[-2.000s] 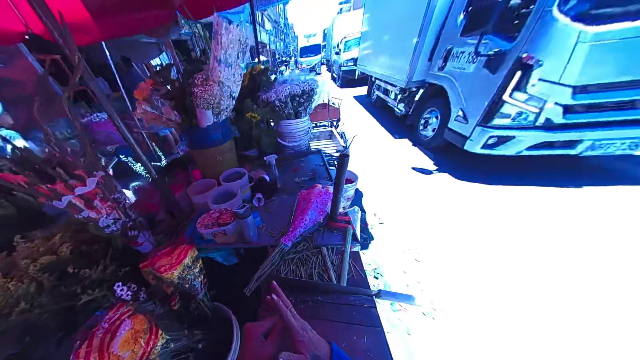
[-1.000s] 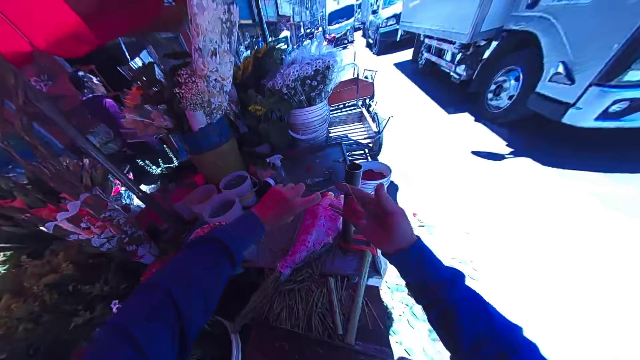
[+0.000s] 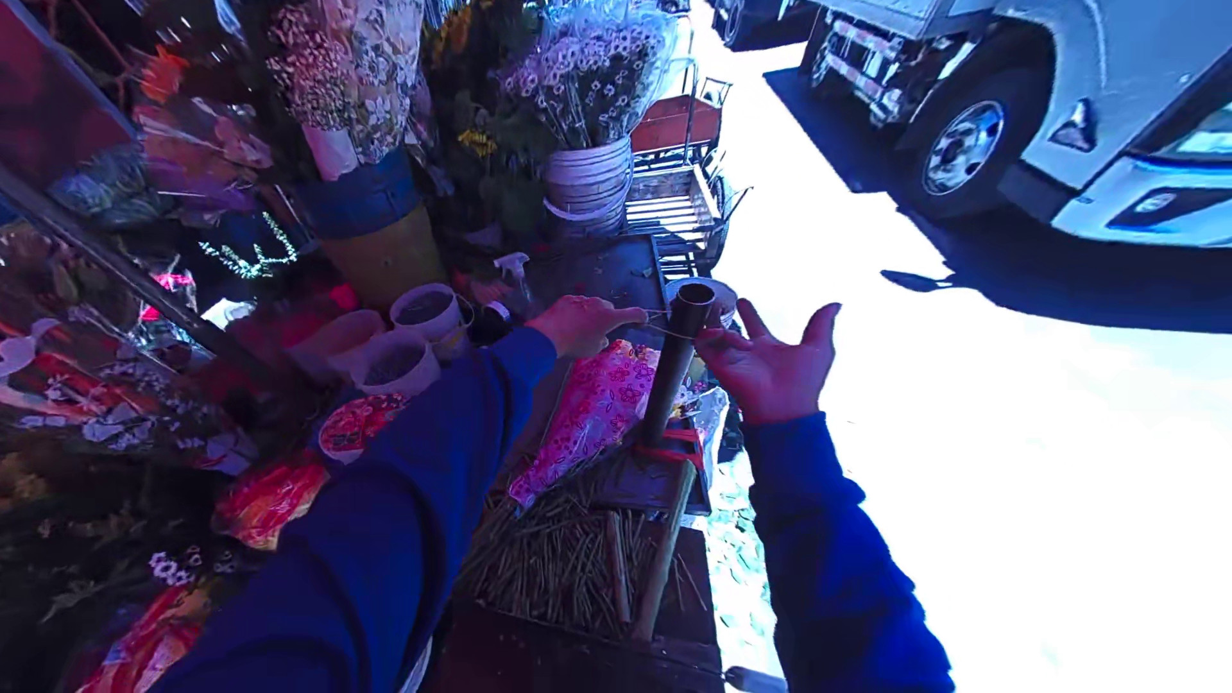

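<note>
My left hand (image 3: 582, 325) reaches in above the table, its fingers pinched on a thin pale band (image 3: 657, 325). The band runs to the upper end of an upright dark tube (image 3: 674, 361). On the tube's other side, my right hand (image 3: 770, 361) is palm up with fingers spread; its nearest fingertips are at the tube, and any strand behind it is hidden. A pink patterned wrapped bouquet (image 3: 597, 414) lies on the table just left of the tube. Red ties (image 3: 671, 448) circle the tube's foot. Cut stems (image 3: 549, 558) are heaped below the bouquet.
Whitish tubs (image 3: 395, 361) and a spray bottle (image 3: 515, 274) stand left of my left hand. Behind are a bucket (image 3: 380, 245) and a ribbed pot (image 3: 589, 183) of flowers. A knife (image 3: 756, 680) lies at the near table edge. A truck (image 3: 1078, 106) stands on the road.
Both hands have come up from the lower table edge to the tube. Since one second ago my right hand has opened wider, and the thin band now shows stretched from my left fingers. The view has shifted closer to the table.
</note>
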